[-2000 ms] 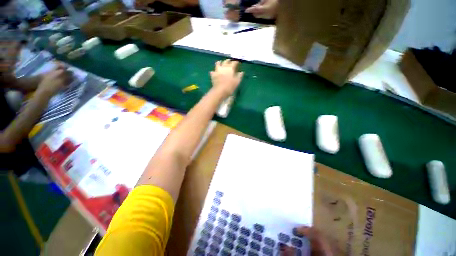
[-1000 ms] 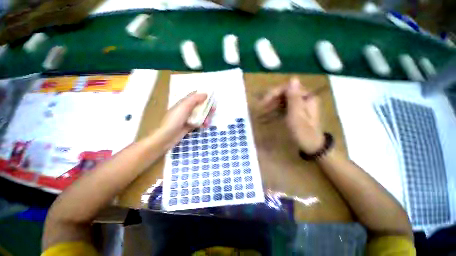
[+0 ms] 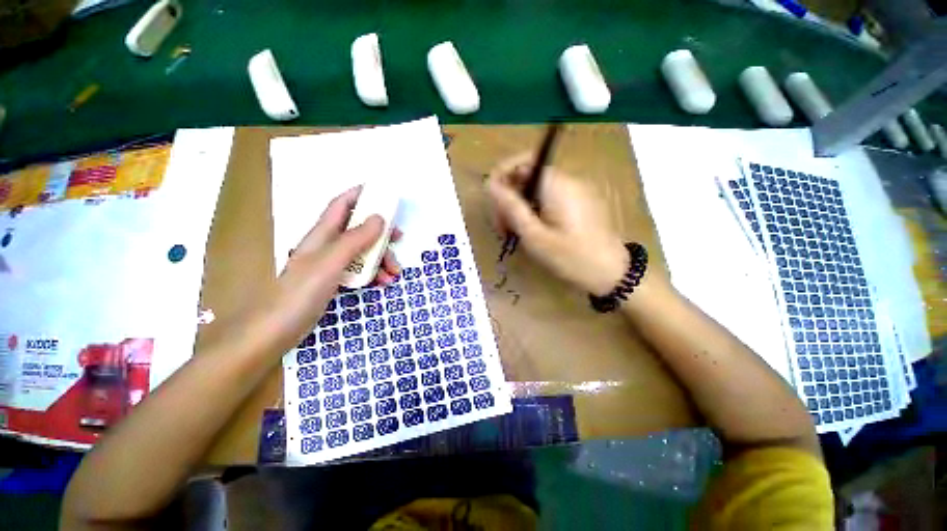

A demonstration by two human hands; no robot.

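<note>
My left hand is over the sticker sheet and holds a white plastic housing between thumb and fingers. My right hand holds the dark tweezers like a pen, to the right of the sheet over the cardboard mat; a dark tip shows below the fingers. Whether the tips hold anything cannot be told. The sticker sheet lies tilted in the middle, its upper part bare white and its lower part filled with rows of dark squares.
Several white housings lie on the green belt beyond. Spare sticker sheets are stacked at right. A printed poster sheet is at left. Brown cardboard lies under the sheet. A grey bar juts in at upper right.
My left arm first came back from the belt, now with a housing over the sheet. My right hand now holds the tweezers upright beside the sheet. The view has swung downward.
</note>
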